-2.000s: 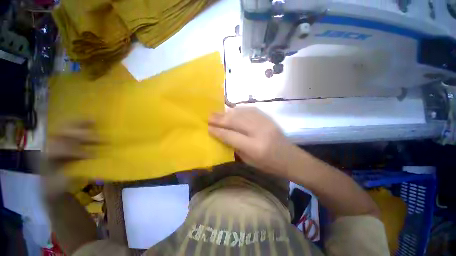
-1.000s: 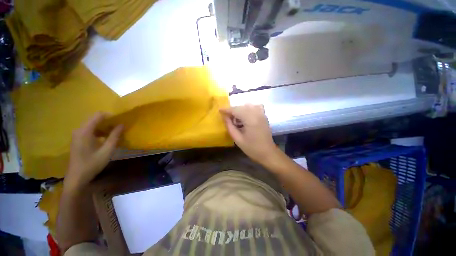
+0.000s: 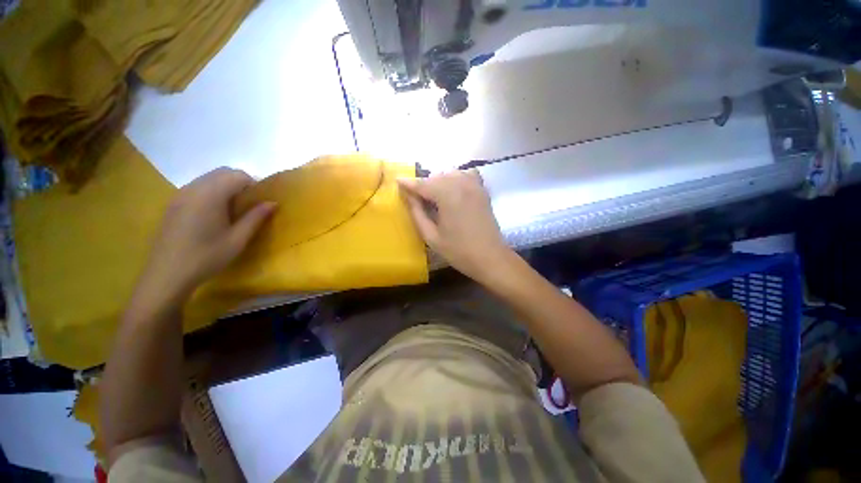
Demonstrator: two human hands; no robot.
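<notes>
A mustard-yellow fabric panel (image 3: 330, 250) lies along the table's front edge, its right part folded with a dark arched line across it. My left hand (image 3: 215, 226) grips the folded fabric near its middle, thumb on top. My right hand (image 3: 458, 212) pinches the panel's upper right edge between thumb and fingers. The panel's left part lies flat. The sewing machine head (image 3: 406, 42) stands just beyond the fabric; the fabric lies in front of the presser foot, which is lost in the lamp's glare.
Stacks of yellow panels (image 3: 71, 90) lie at the table's far left. A blue plastic basket (image 3: 779, 330) with yellow pieces stands at the lower right. A white sheet (image 3: 278, 415) lies left of my lap. Part of a red scissors handle (image 3: 557, 394) shows right of my lap.
The panel's right part, flat two seconds ago, is now folded, showing the arched line. My left hand has moved right and up onto the fold. The view has shifted, so the machine appears further left.
</notes>
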